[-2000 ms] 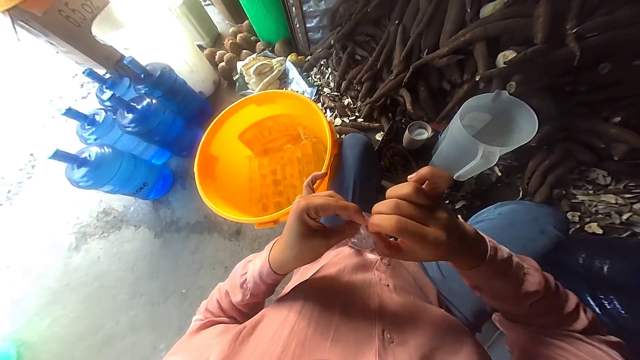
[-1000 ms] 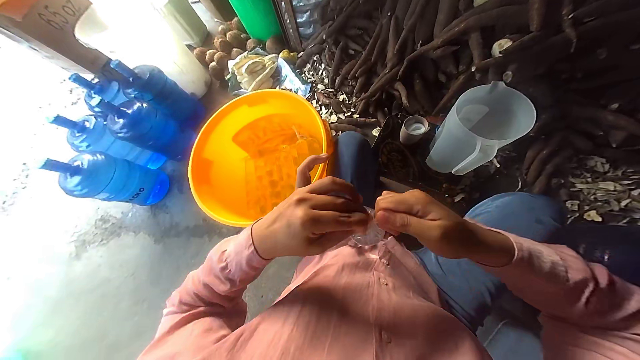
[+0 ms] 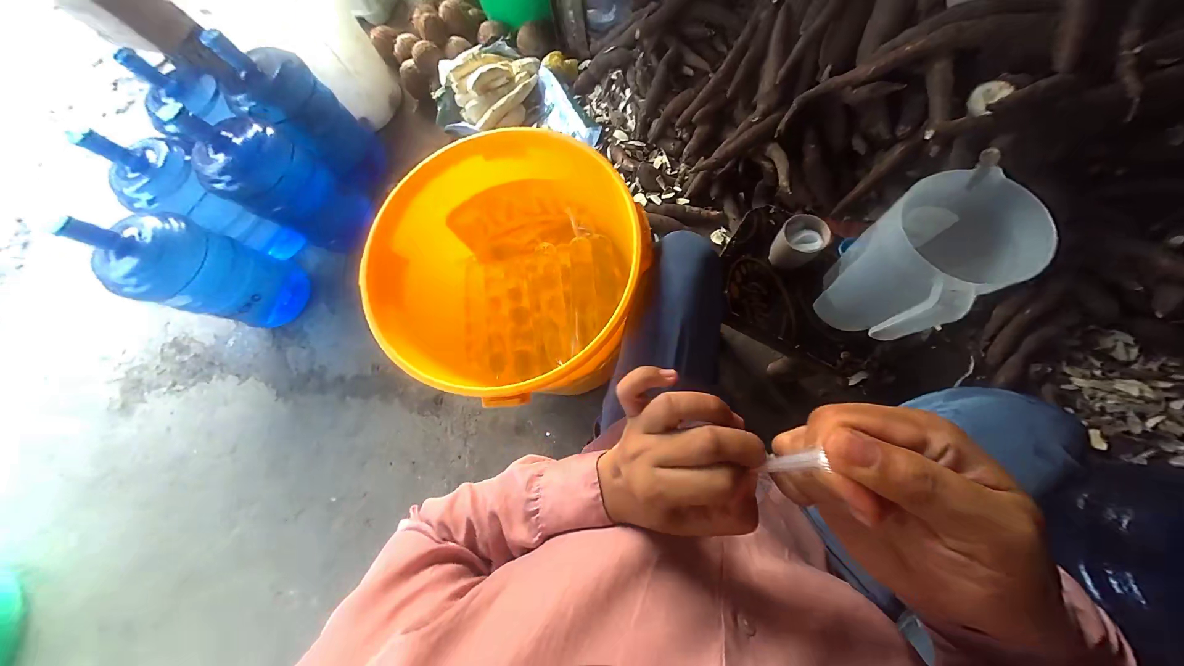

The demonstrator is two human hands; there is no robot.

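Observation:
Between my hands, over my lap, stretches a narrow twisted piece of clear plastic film [image 3: 797, 462]. My left hand [image 3: 689, 462] is closed around one end, its little finger raised. The thumb and fingers of my right hand [image 3: 925, 490] pinch the other end. How much more plastic lies inside the fists is hidden. In front of my left hand stands a yellow plastic bucket [image 3: 416, 356], with several clear, slender filled plastic tubes or bags [image 3: 546, 305] in it. A translucent plastic measuring jug [image 3: 888, 254] with a handle leans beyond my right hand.
Several blue water jugs [image 3: 194, 264] stand at the left. Long brown roots [image 3: 832, 102] are heaped at the back right, with peelings [image 3: 1124, 388] nearby. A small white cup [image 3: 801, 240] is beside the measuring jug. Peeled pieces on plastic [image 3: 495, 88] and round brown fruits [image 3: 425, 46] lie behind the bucket.
My hands have moved apart, the right one further right, and a twisted stretch of film now shows between them. The bucket and jug stay where they were.

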